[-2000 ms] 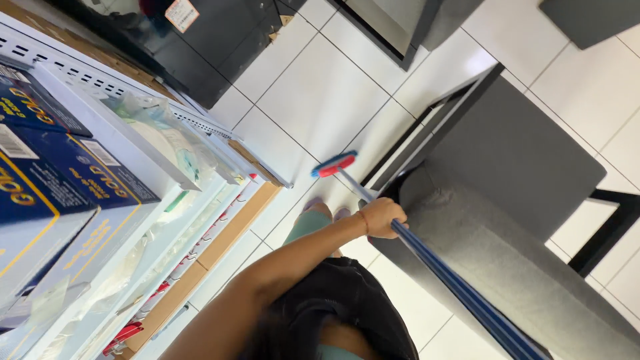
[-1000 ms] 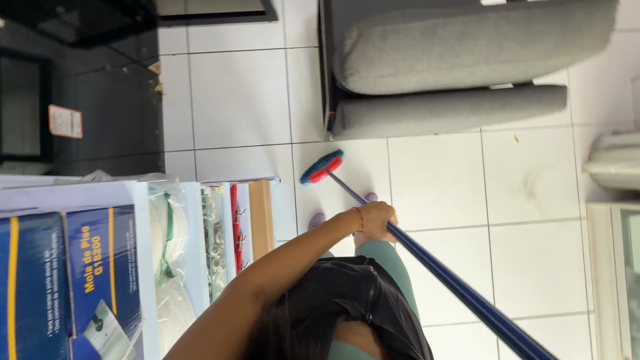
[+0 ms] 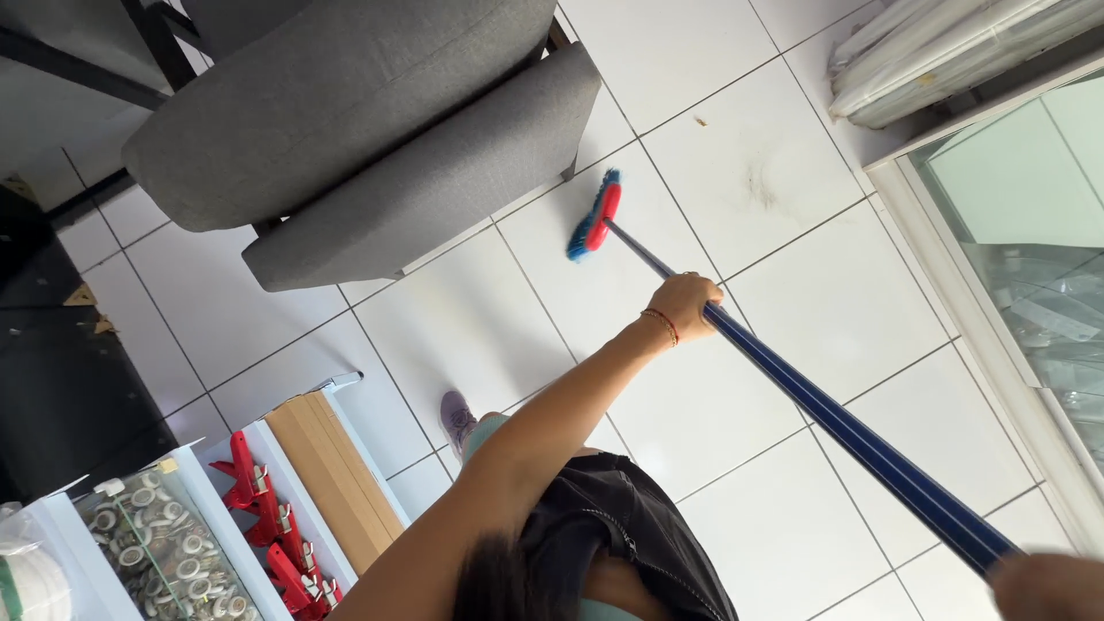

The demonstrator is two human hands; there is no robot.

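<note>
A push broom with a blue striped handle (image 3: pixel 828 414) slants across the view, its red head with blue bristles (image 3: pixel 597 216) on the white tiled floor near a grey upholstered seat. My left hand (image 3: pixel 686 304), with a bracelet at the wrist, is wrapped around the handle's lower part. At the bottom right edge my right hand (image 3: pixel 1048 586), blurred and partly cut off, holds the upper end of the handle. A small bit of debris (image 3: pixel 701 122) and a dark smudge (image 3: pixel 761 183) lie on the tiles beyond the broom head.
Grey upholstered seating (image 3: pixel 345 112) stands at the upper left. Shelves at the lower left hold small white wheels (image 3: pixel 164 543), red tools (image 3: pixel 267 517) and cardboard (image 3: pixel 336 474). At right are a glass-fronted cabinet (image 3: pixel 957 259) and plastic-wrapped items (image 3: pixel 931 60). My shoe (image 3: pixel 457 418) is on the floor.
The view has turned and moved along the floor. The broom head now lies past the end of the grey seat, nearer the smudge. My right hand has come into view on the handle.
</note>
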